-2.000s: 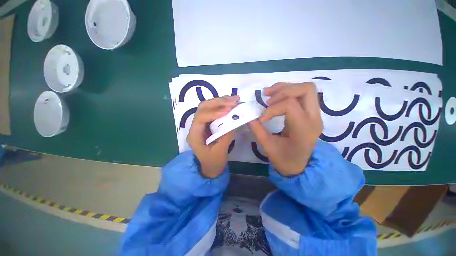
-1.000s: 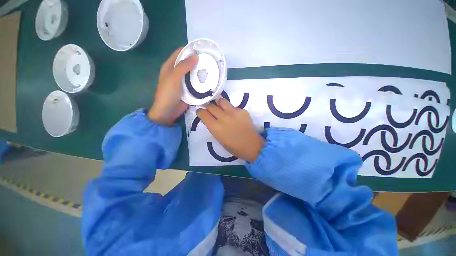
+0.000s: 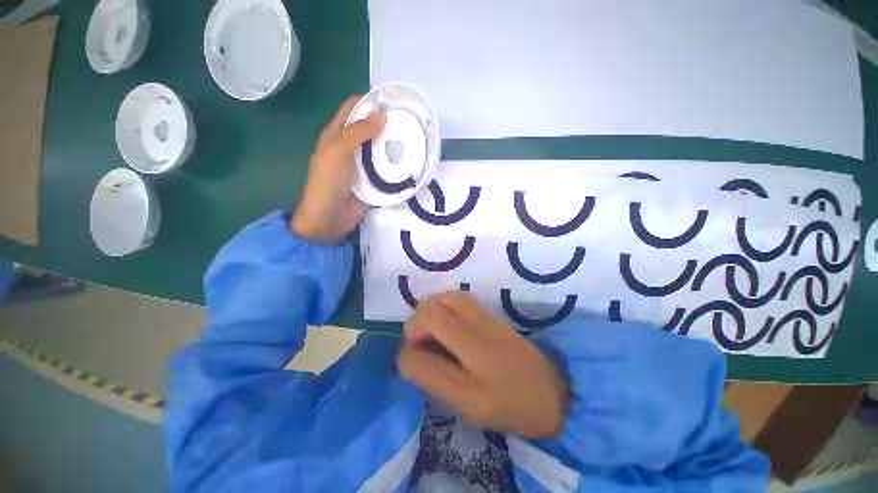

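My left hand (image 3: 334, 178) holds a white round housing (image 3: 407, 142) by its left rim, with the thumb inside and the bowl facing me. A black adhesive arc (image 3: 384, 180) lies inside, along the lower left around the holed centre. My right hand (image 3: 481, 361) is slightly blurred, with fingers curled, over the near edge of the sheet of die-cut arcs (image 3: 489, 212). I cannot tell if its fingers hold anything. The sheet bears rows of black U shapes that overlap towards the right.
Several white housings (image 3: 155, 128) stand on the green tabletop (image 3: 250, 193) at left. A blank white sheet (image 3: 616, 72) lies beyond the arc sheet. Brown cardboard (image 3: 24, 125) is at far left. A white disc (image 3: 871, 245) is cut off at right. A brown box (image 3: 804, 428) is below the table edge.
The housing was first held low between both hands, then turned bowl-up at the left, showing the arc inside. Since then my right hand has left the housing and moved down towards me.
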